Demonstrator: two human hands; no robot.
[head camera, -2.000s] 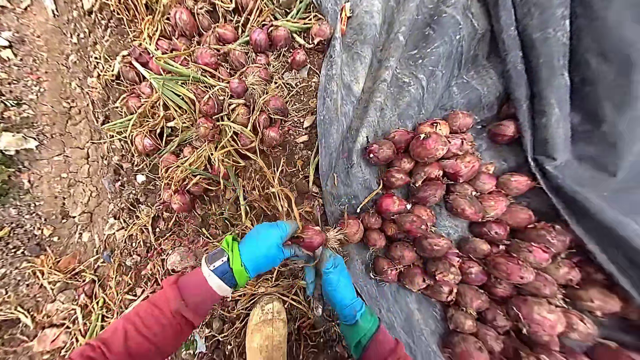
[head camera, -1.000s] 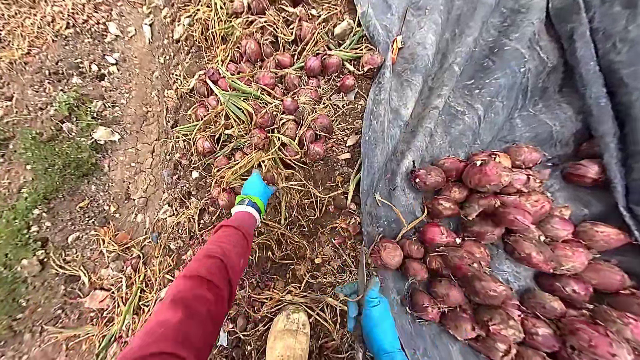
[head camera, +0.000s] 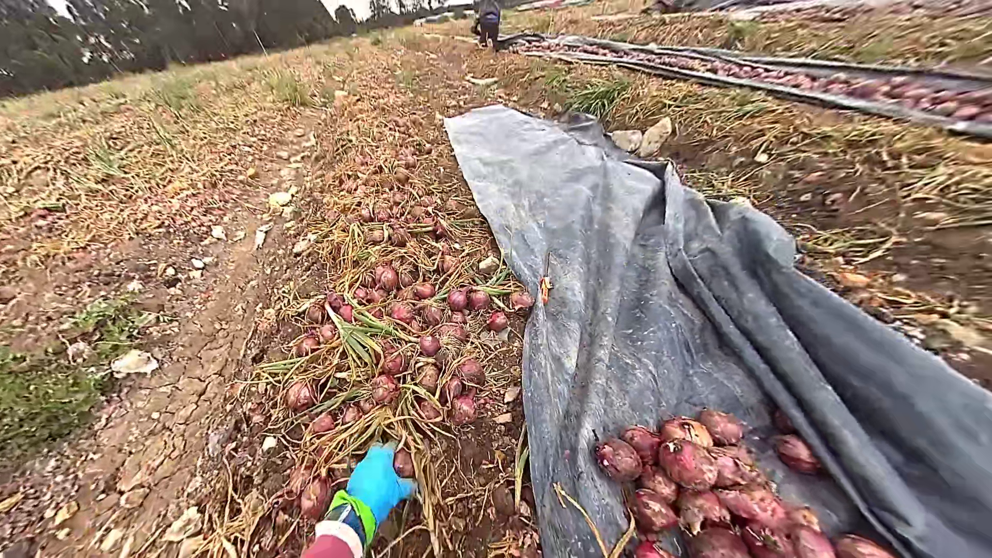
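Observation:
My left hand (head camera: 377, 482), in a blue glove with a green band at the wrist, reaches into dry onion tops (head camera: 387, 426) at the lower middle. A red onion (head camera: 404, 463) lies right at its fingers; whether they grip it or the leaves cannot be told. Above the hand, many red onions (head camera: 385, 389) with dry and green leaves lie on the soil. My right hand is out of view. On the grey plastic sheet (head camera: 620, 341) at the right rests a pile of topless red onions (head camera: 688, 465). A small orange-handled tool (head camera: 545, 288) lies near the sheet's left edge.
A cracked dirt path (head camera: 209, 341) with stones runs along the left. Thick folds (head camera: 775, 310) rise on the sheet's right side. Two pale rocks (head camera: 656, 136) sit beyond it. Another long sheet with onions (head camera: 876, 89) stretches at upper right, and a person (head camera: 488, 22) is far off.
Between the earlier frames, my left hand left the onion held near my right hand and moved to the onions on the soil. The view has tilted up, and my right hand is out of it.

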